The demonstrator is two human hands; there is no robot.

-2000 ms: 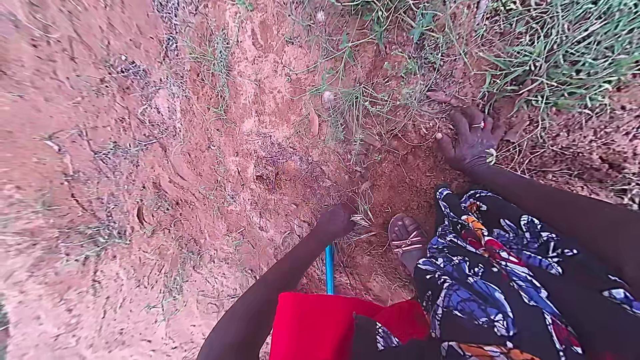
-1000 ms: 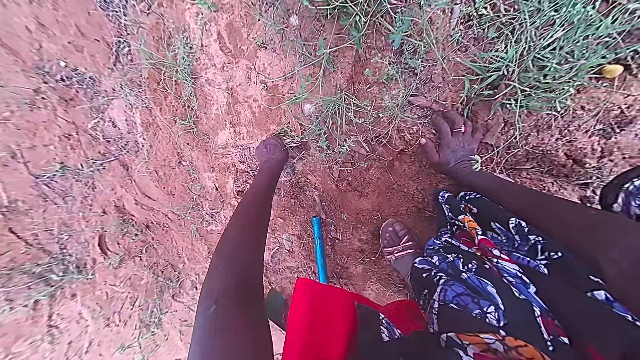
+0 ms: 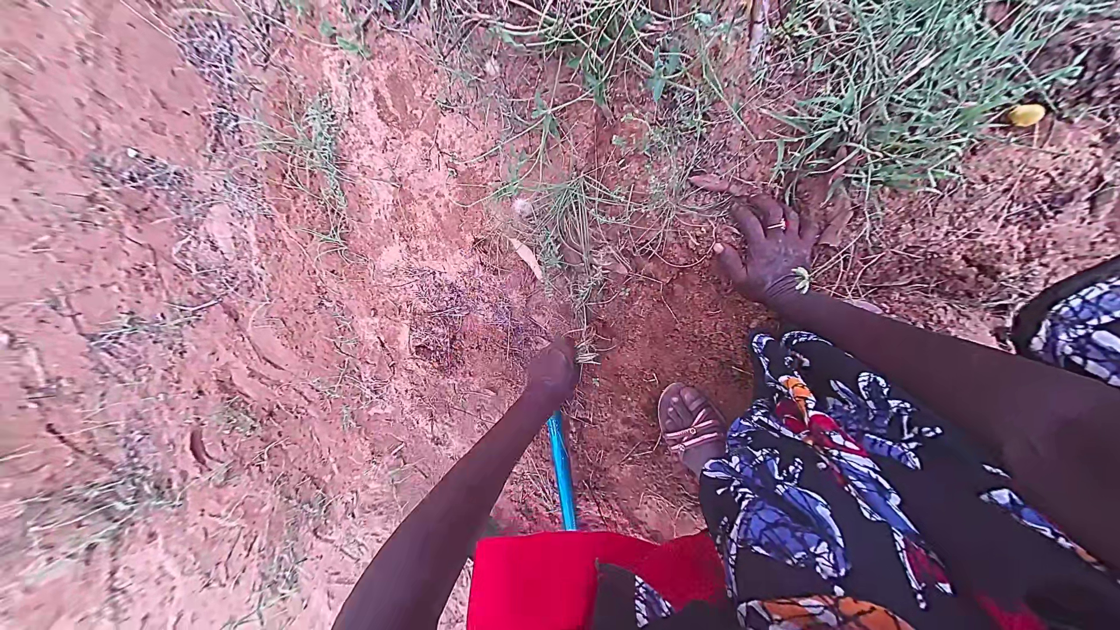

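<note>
My left hand (image 3: 553, 372) is closed low over the reddish soil, with dry plant stalks (image 3: 588, 354) at its fingers; whether it grips them or only touches them is unclear. A blue rod-like handle (image 3: 562, 472) runs from just below this hand toward the red cloth (image 3: 534, 582) at the bottom; its far end is hidden. My right hand (image 3: 770, 249), with a ring on one finger, rests on the ground with its fingers spread beside the grass. Between the hands lies loose, darker soil (image 3: 669, 328) with thin roots and stems.
A sandalled foot (image 3: 691, 424) stands below my right hand, next to the patterned skirt (image 3: 814, 490). Dense grass (image 3: 910, 96) grows at the upper right, with a yellow object (image 3: 1026, 115) beside it. A small grass tuft (image 3: 577, 206) stands above the hands.
A second ago my left hand was farther left, away from the blue handle; now it is back at the handle's upper end. My right hand stays on the ground near the grass.
</note>
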